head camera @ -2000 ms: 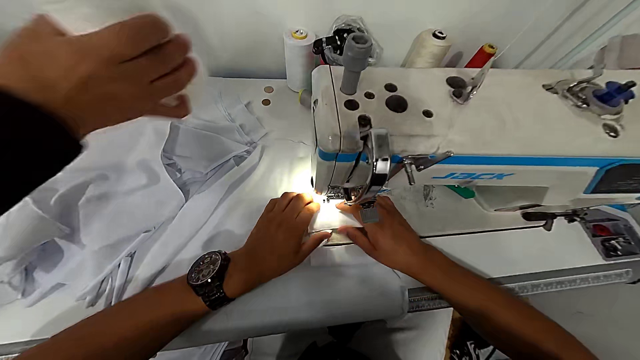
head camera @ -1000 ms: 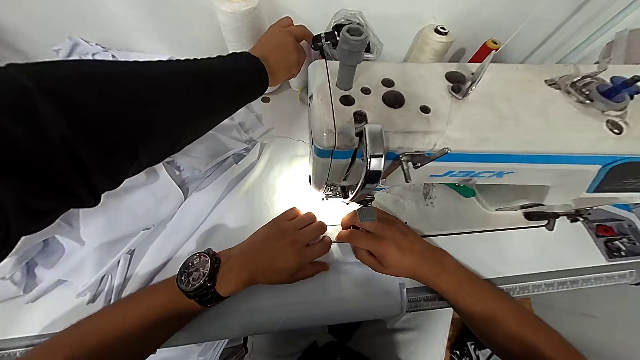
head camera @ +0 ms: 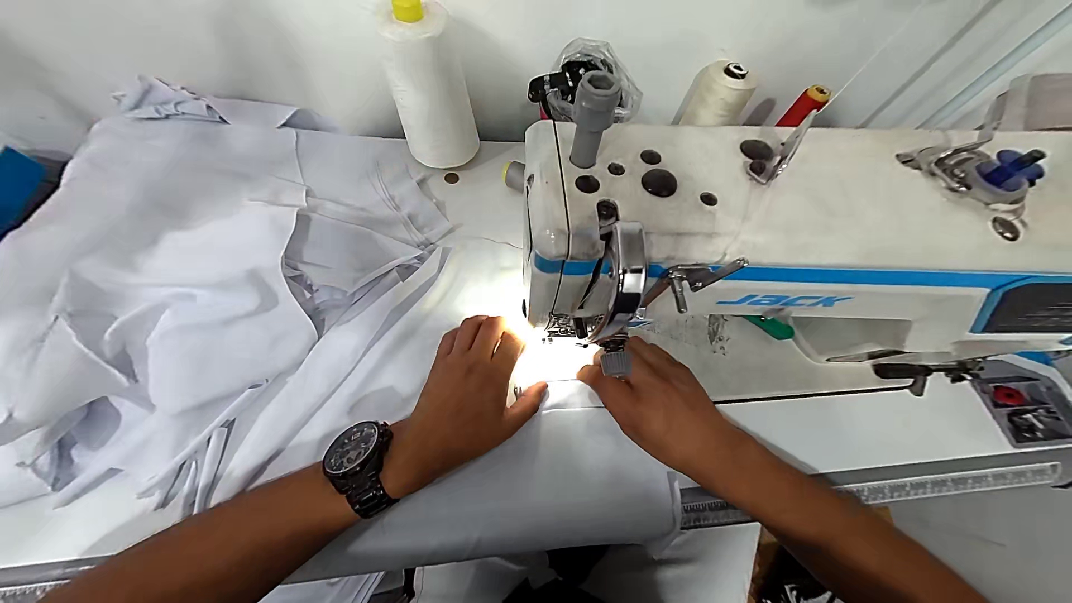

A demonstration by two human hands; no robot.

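Observation:
A white fabric piece (head camera: 519, 477) lies over the table's front edge and reaches under the needle area of a Jack sewing machine (head camera: 703, 218), where a lamp glows brightly. My left hand (head camera: 473, 394), with a dark metal wristwatch (head camera: 356, 461) on its wrist, rests on the fabric left of the presser foot, fingers spread a little. Just right of the needle, my right hand (head camera: 653, 398) has its thumb and fingertips at the fabric; the metal parts of the machine partly cover these fingertips, so whether they pinch the cloth is unclear.
Piled white fabric (head camera: 193, 276) covers the left of the table. Behind stand a large white thread cone (head camera: 431, 92), a cream thread cone (head camera: 718, 92) and a red spool (head camera: 804, 105). A ruler strip (head camera: 955, 488) runs along the front edge. A parts tray (head camera: 1026, 402) sits at right.
Another person's dark-sleeved arm, earlier reaching across from the left, is out of view. The large white cone now stands upright near the machine head, where a smaller cone stood at first.

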